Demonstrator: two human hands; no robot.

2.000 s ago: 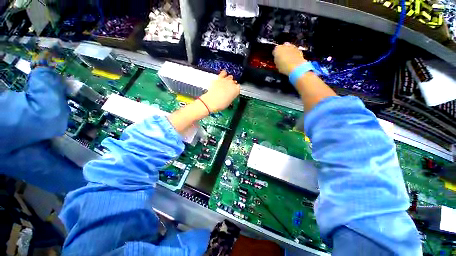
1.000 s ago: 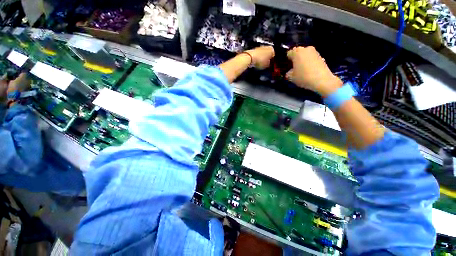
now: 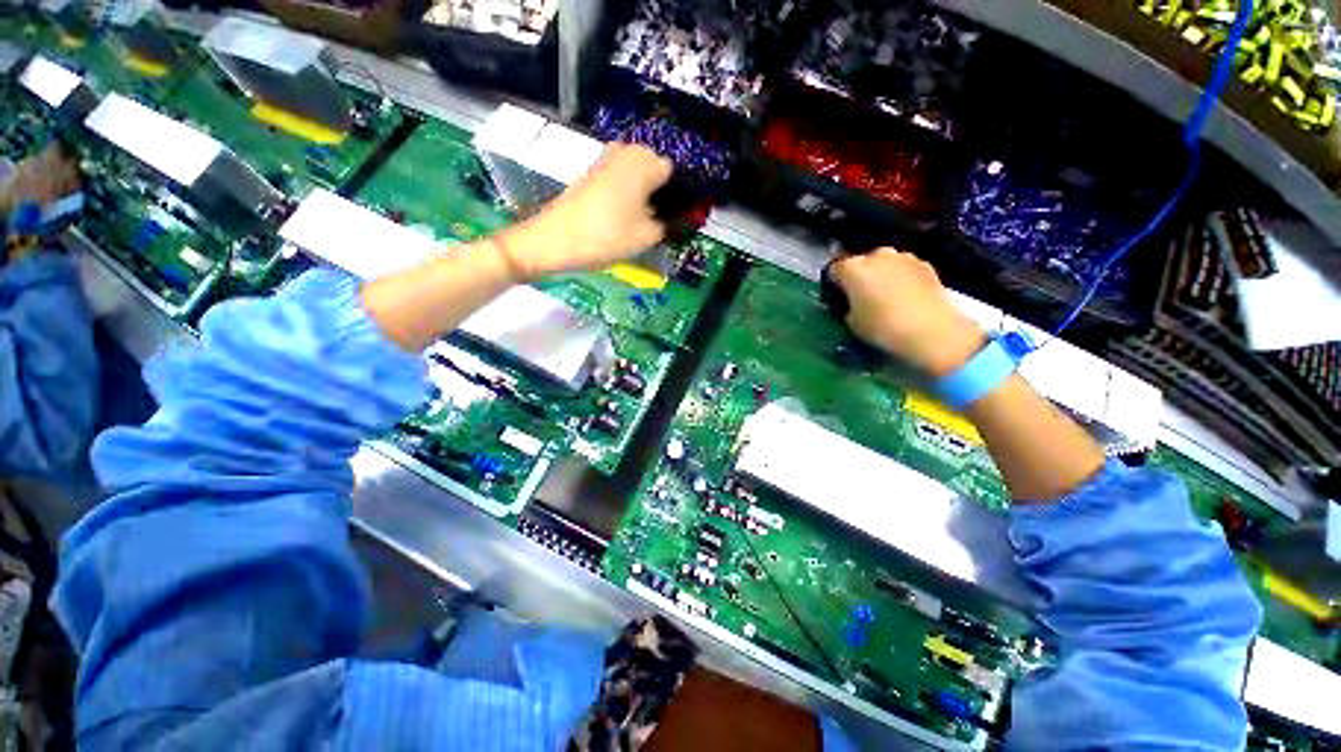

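Observation:
My left hand point(image 3: 603, 213) is over the far edge of the left green circuit board point(image 3: 419, 184), beside its finned heat sink point(image 3: 508, 154). Its fingertips are at dark shapes with a bit of red. My right hand point(image 3: 897, 309) is over the far part of the right green circuit board point(image 3: 780, 345), with a dark shape at its fingertips. I cannot tell whether the dark shapes are parts held or finger covers. A long silver heat sink point(image 3: 868, 492) lies along the middle of the right board.
Behind the boards are bins of red components point(image 3: 846, 159), blue-purple components point(image 3: 1015, 213) and pale components point(image 3: 684, 52). A blue coiled cord point(image 3: 1140, 235) runs up from my right wrist. Another worker's blue sleeve point(image 3: 59, 353) is at the far left. Striped trays point(image 3: 1250, 323) stand right.
Both hands have come out of the red bin area towards the boards. My left hand moved left and down to the left board; my right hand moved down over the right board.

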